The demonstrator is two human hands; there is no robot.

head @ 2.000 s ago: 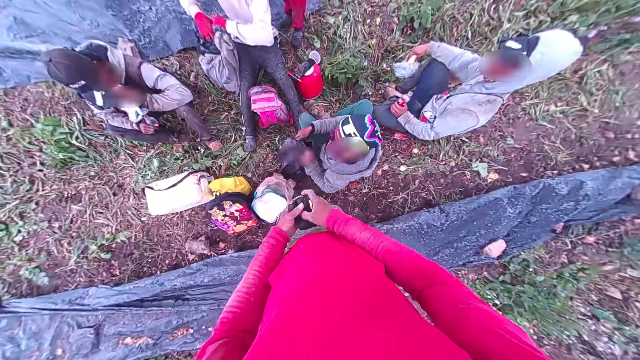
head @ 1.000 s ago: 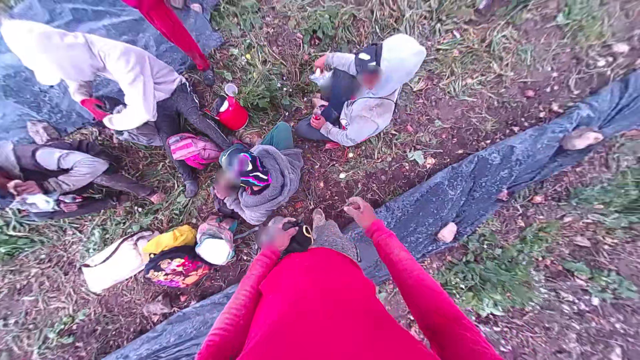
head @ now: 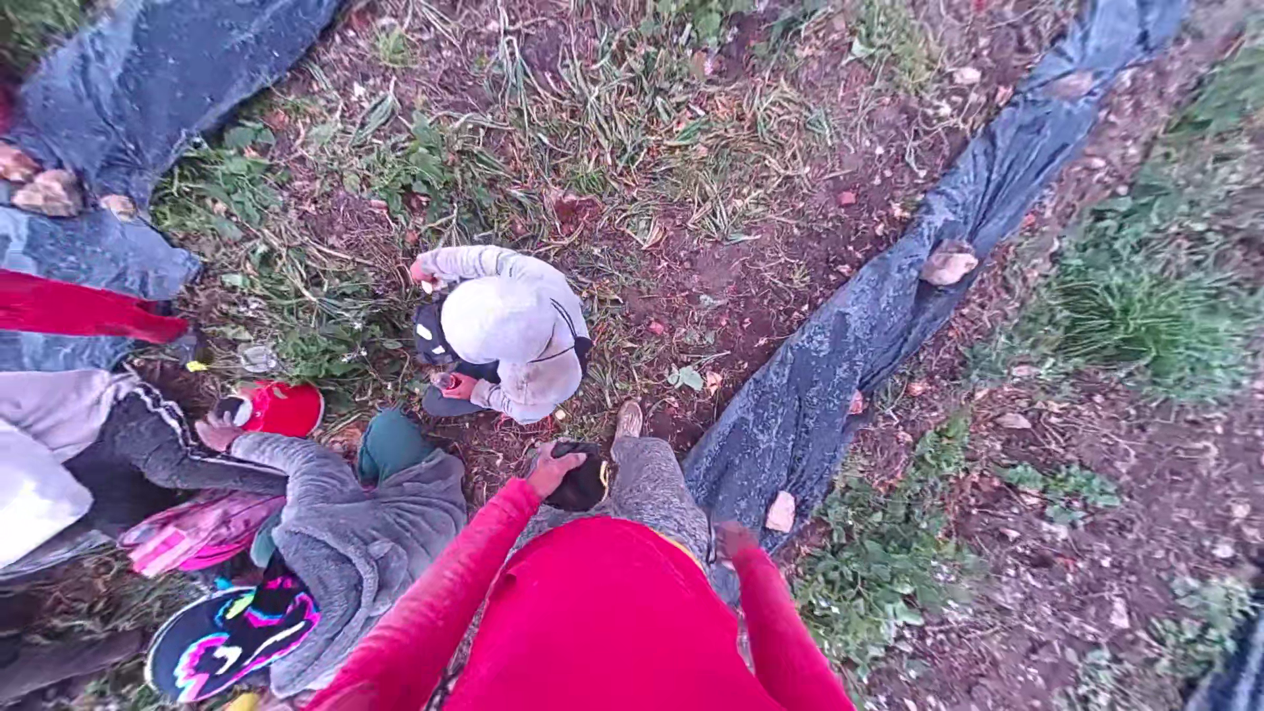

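Note:
My left hand [head: 553, 470] grips a dark cloth item [head: 581, 478], perhaps a cap, in front of my red top. Low at my right side, my right hand [head: 733, 543] rests near or against my grey trousers [head: 657, 479]; its fingers are partly hidden, and whether it holds anything does not show. Ahead, a person in a pale hooded top [head: 528, 331] sits with a small reddish thing in one hand. To my left sits a person in a grey fleece [head: 365, 543] and a patterned cap, one hand at a red container [head: 283, 409].
A dark plastic sheet [head: 820, 365], weighted with stones [head: 949, 264], runs diagonally at my right. Another sheet [head: 168, 89] lies at upper left. A pink bag [head: 197, 528] and another person in pale clothing are at left. Weeds and dry stalks cover the soil.
My hands, together two seconds ago, have moved apart; the right one is now down at my side. The dark cloth stays in my left hand. The view has swung strongly to the right.

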